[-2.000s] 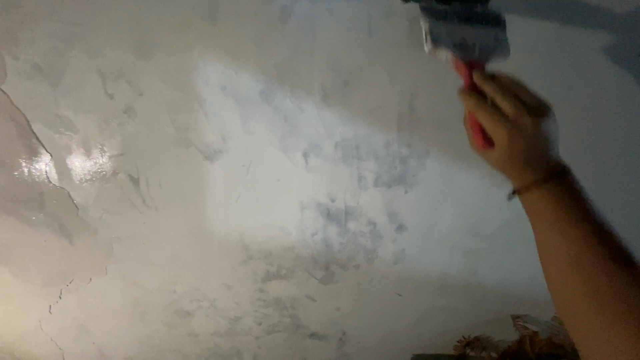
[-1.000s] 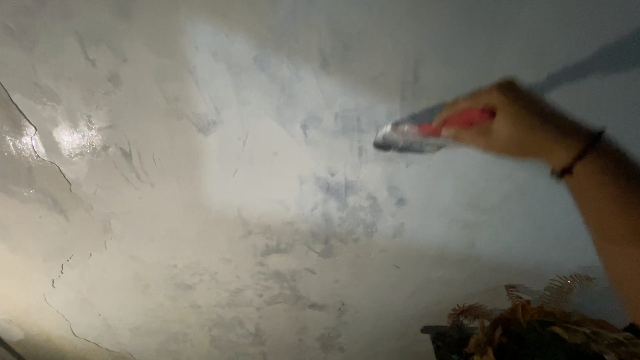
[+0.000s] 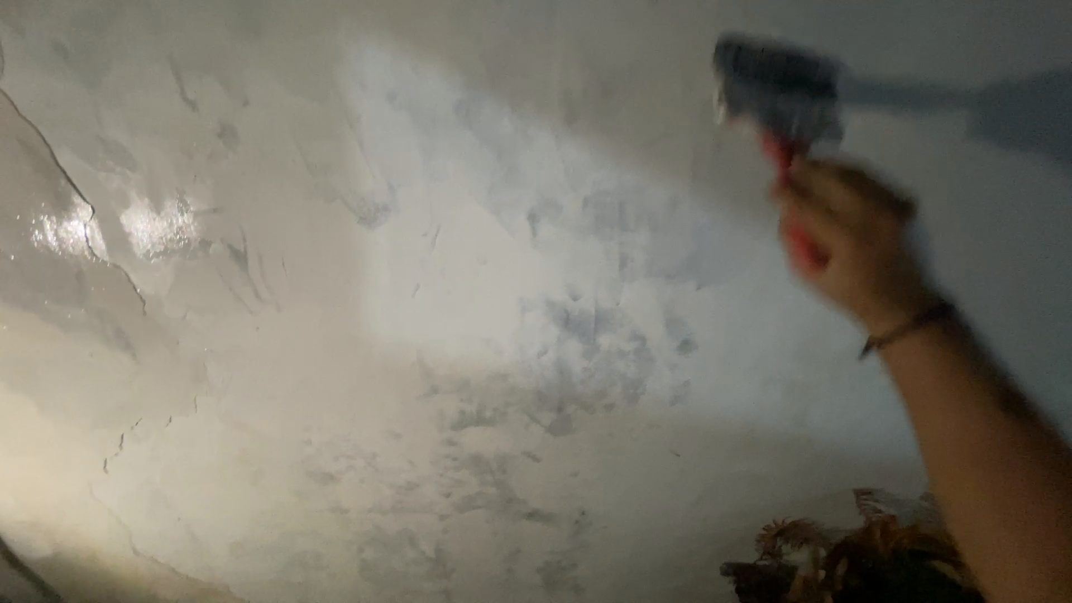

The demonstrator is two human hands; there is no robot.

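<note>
My right hand (image 3: 854,234), with a dark band at the wrist, is closed around the red handle of a wide scraper or putty knife (image 3: 779,92) at the upper right. The tool's broad grey head points up and is blurred; whether it touches the wall cannot be told. Behind it stretches a plaster wall (image 3: 469,285) with grey smears and patches, part of it in a bright patch of light. My left hand is out of view.
A potted plant with brownish fronds (image 3: 879,544) stands at the lower right, below my forearm. Cracks (image 3: 63,163) run down the wall at the left, near glossy, light-reflecting spots. A shadow falls on the wall at the upper right.
My right hand was lower, with the tool pointing left, one second ago; it has moved up and turned the tool's head upward. The red handle has stayed in its grasp.
</note>
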